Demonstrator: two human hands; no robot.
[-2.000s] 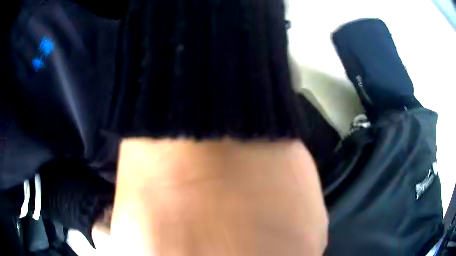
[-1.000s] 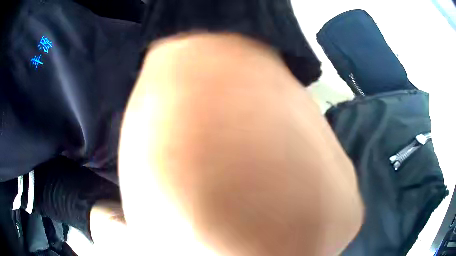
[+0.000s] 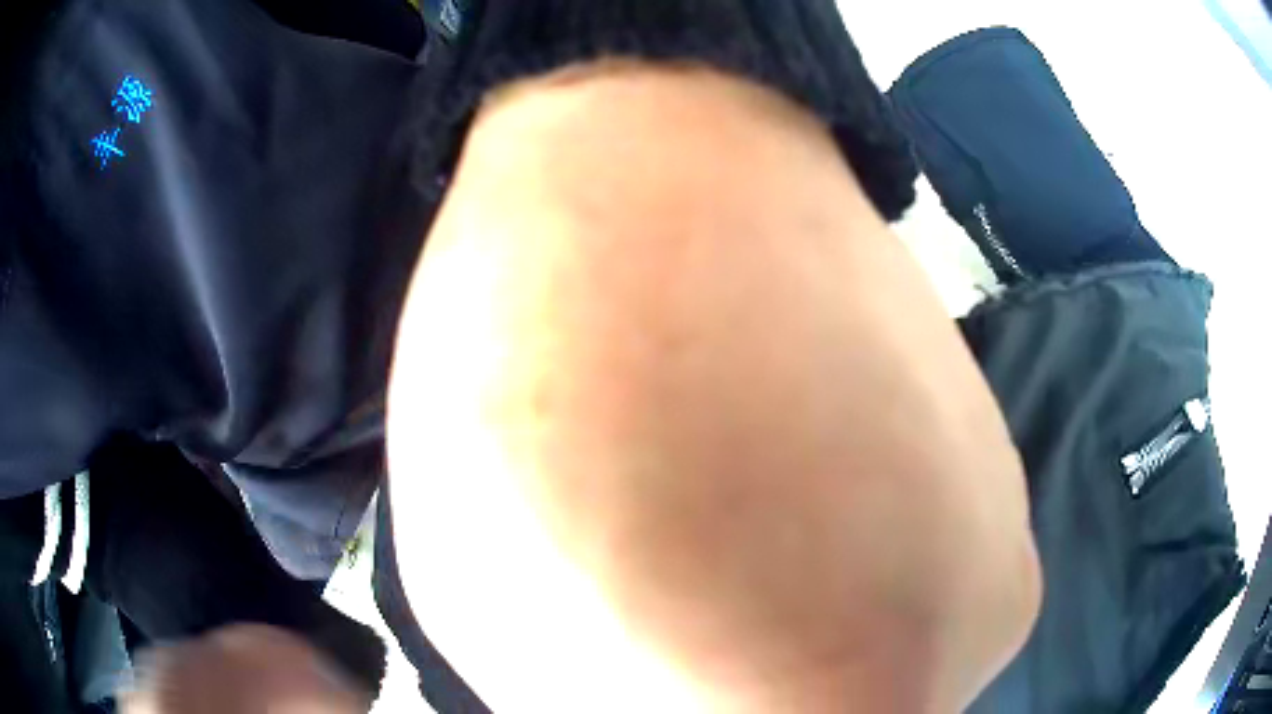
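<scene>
A black cloth bag lies at the right. Its wrinkled grey-black lining (image 3: 1102, 349) has a raw upper edge and a short silver zip (image 3: 1165, 446). A rounded black lobe (image 3: 1025, 147) with silver teeth extends above it. My left hand (image 3: 712, 391) comes down from the top, very close to the camera, and fills the middle. Its fingers cannot be made out, and it hides part of the bag. My right hand (image 3: 244, 670) is blurred at the bottom left, cut off by the lower edge; its fingers are not visible.
The glaring white tabletop (image 3: 1200, 154) shows around the bag. My dark jacket (image 3: 237, 265) with blue characters fills the left side. Dark items with white stripes (image 3: 63, 533) lie at the lower left. A dark object (image 3: 1248, 656) stands at the lower right edge.
The large left hand has come further into view and its cuff has drawn back upward. The right hand has moved lower. The lining has shifted and its silver zip shows more fully than two seconds ago.
</scene>
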